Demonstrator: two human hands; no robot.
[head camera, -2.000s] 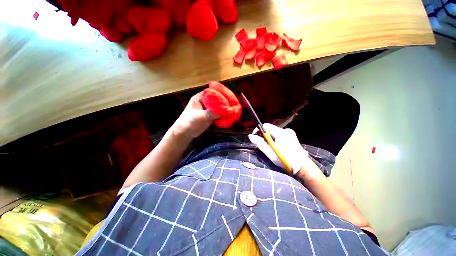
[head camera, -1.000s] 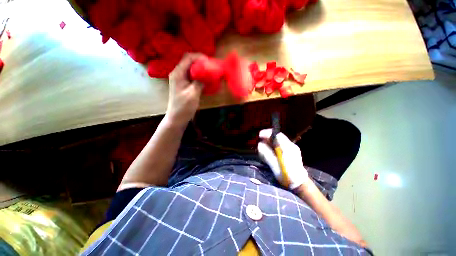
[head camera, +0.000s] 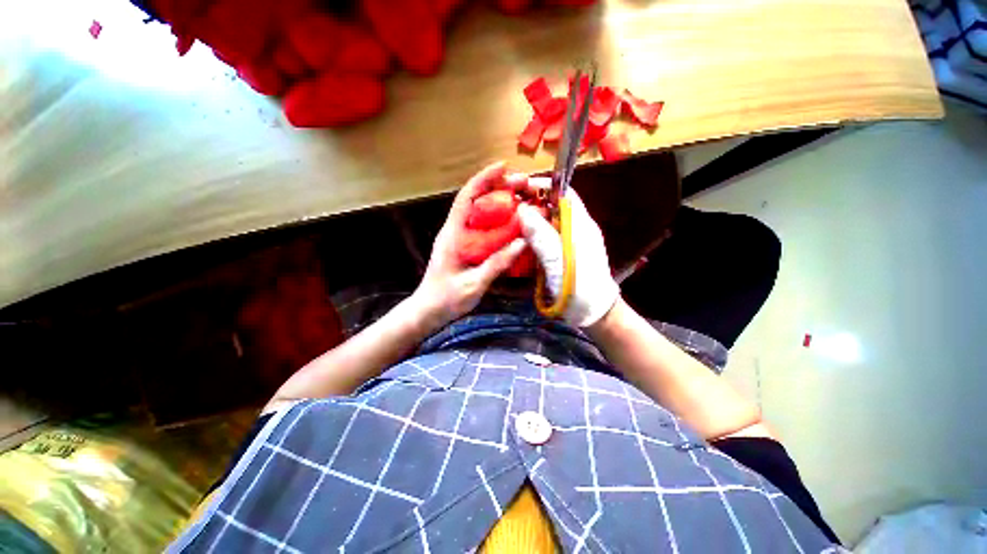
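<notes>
My bare left hand (head camera: 460, 260) holds a soft, rounded red fabric piece (head camera: 490, 229) over my lap, just below the table edge. My right hand (head camera: 584, 260), in a thin white glove, holds the scissors (head camera: 571, 146) by the yellow-orange handle. The dark blades point up past the table edge, slightly apart at the tips. The right hand's fingers meet the right side of the red piece and hide part of it. Small flat red offcuts (head camera: 643, 109) lie on the table behind the blades.
A heaped pile of red pieces (head camera: 336, 100) lies at the far side of the wood-grain table (head camera: 758, 87). Below it is a dark space with red pieces at left. A yellow plastic bag (head camera: 92, 492) is at lower left. A pale glossy floor (head camera: 887, 271) is at right.
My left hand has come back from the pile to my lap with the red piece. My right hand has moved up and left to meet it, with the scissors now reaching over the table edge.
</notes>
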